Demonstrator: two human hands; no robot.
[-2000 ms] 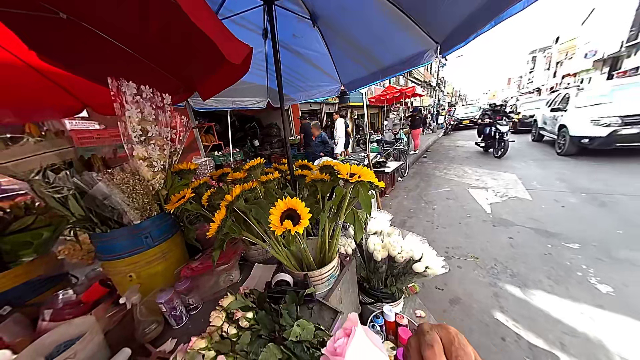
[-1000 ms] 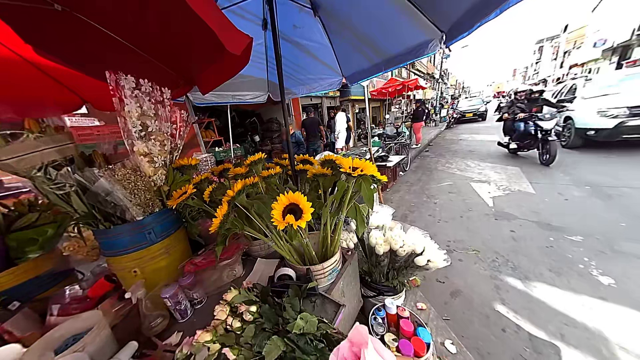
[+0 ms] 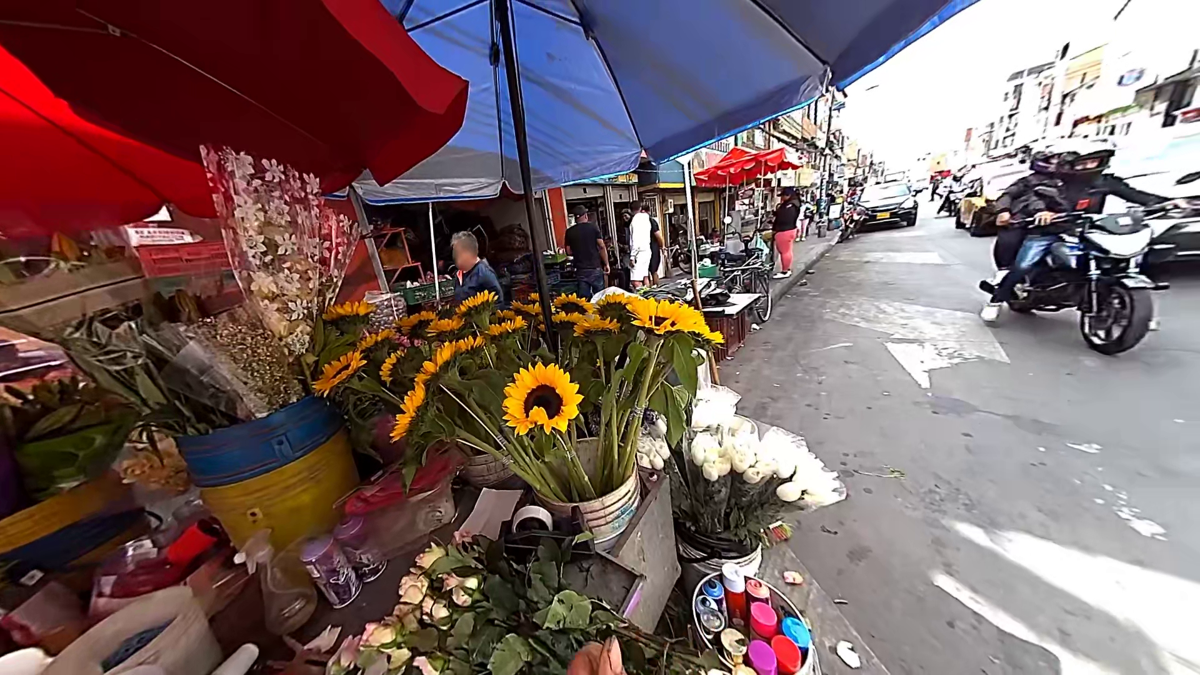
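Only two fingertips of one hand, seemingly my right hand (image 3: 597, 659), show at the bottom edge, against the leaves of cream-pink roses (image 3: 436, 600). What they hold, if anything, is hidden below the frame. My left hand is out of view. Just beyond the roses are a tape roll in a dark dispenser (image 3: 532, 518) and a grey box (image 3: 647, 553). Sunflowers (image 3: 542, 397) stand in a ribbed white bucket (image 3: 605, 511). Right of it, white roses in clear wrap (image 3: 741, 450) rise from another bucket. Cans with coloured caps (image 3: 764, 621) fill a round container at the lower right.
A blue and yellow bucket (image 3: 281, 478), spray cans (image 3: 330, 570) and a clear spray bottle (image 3: 284, 591) stand left. The black pole of a blue umbrella (image 3: 523, 169) rises behind the sunflowers. Two people ride a motorcycle (image 3: 1078, 253) on the road; pedestrians stand farther back.
A hand seen at the lower right two seconds ago was out of view one second ago; fingertips now show at bottom centre. The pink bloom at the bottom edge has left view. The motorcycle has come nearer.
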